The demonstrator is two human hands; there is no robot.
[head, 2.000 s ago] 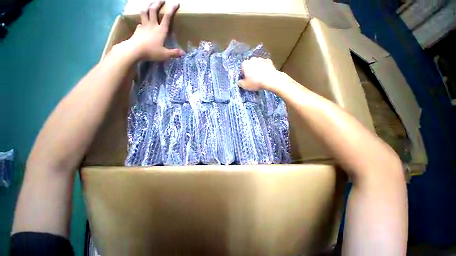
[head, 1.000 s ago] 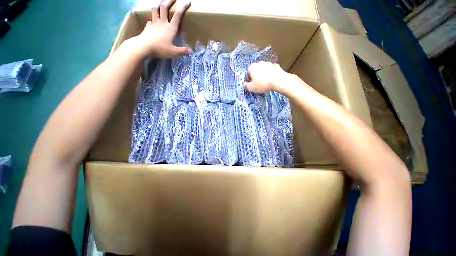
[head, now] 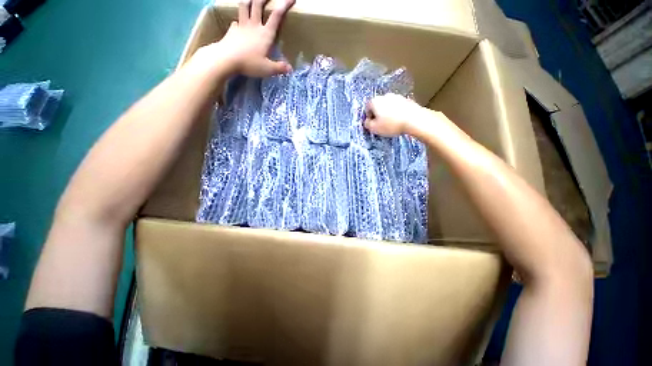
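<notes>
Bubble-wrapped units point(head: 314, 179) stand upright in two tight rows inside the large open carton point(head: 322, 286). Their crinkled plastic ends stick up at the back row. My left hand point(head: 256, 44) is spread at the carton's far left, fingers over the back rim and thumb by the back row's top; it holds nothing. My right hand point(head: 389, 116) is curled, with fingertips down at the right part of the back row. Whether it grips a unit there is hidden.
A green surface point(head: 107, 57) lies left of the carton, with a wrapped pack point(head: 30, 105) and part of another point(head: 6, 249) at the left edge. Dark items show at the top left. Cardboard flaps point(head: 575, 143) and a blue floor point(head: 565, 43) lie to the right.
The view has shifted, so the carton sits further right and slightly tilted. A wrapped pack has come into view at the left. Both hands keep nearly the same places on the carton and units.
</notes>
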